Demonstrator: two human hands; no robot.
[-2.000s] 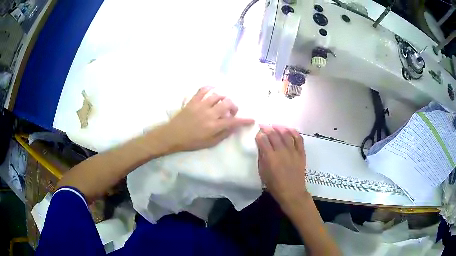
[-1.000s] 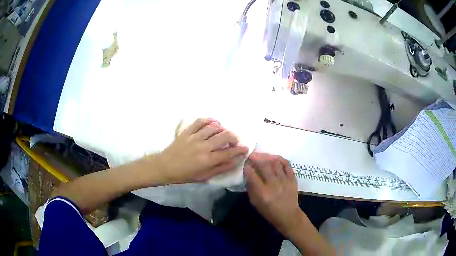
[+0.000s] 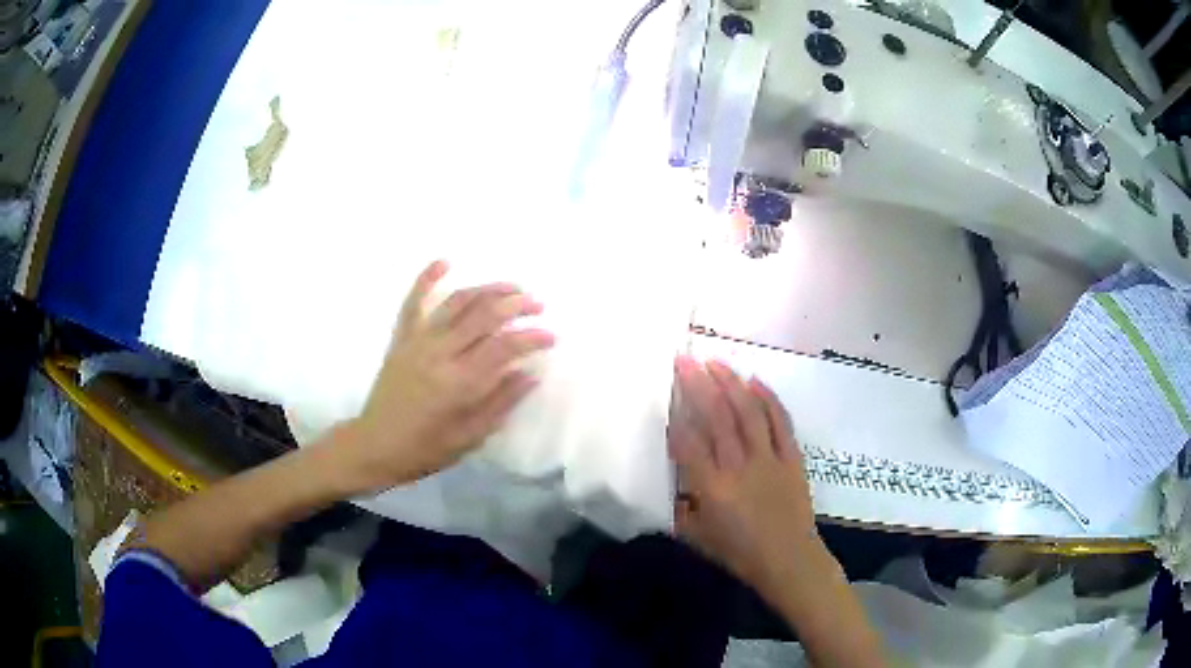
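A white garment piece (image 3: 575, 431) lies over the front of the white table and hangs past its front edge; glare hides much of its outline. My left hand (image 3: 457, 372) lies on the cloth with fingers spread. My right hand (image 3: 738, 463) lies at the cloth's right edge, fingers close together and pointing forward; whether it grips the edge is unclear. The sewing machine (image 3: 914, 118) stands beyond my right hand, its needle area washed out by glare.
Black-handled scissors (image 3: 986, 326) lie under the machine arm. A paper sheet with a green line (image 3: 1110, 379) is at the right. A printed ruler (image 3: 927, 483) runs along the front edge. A tan scrap (image 3: 268, 146) lies at the left, near a blue surface (image 3: 124, 196). A lamp (image 3: 607, 105) leans beside the needle.
My hands have moved apart, the left one going leftward and up with its fingers opening. The cloth between them is now spread flatter, with a straight right edge.
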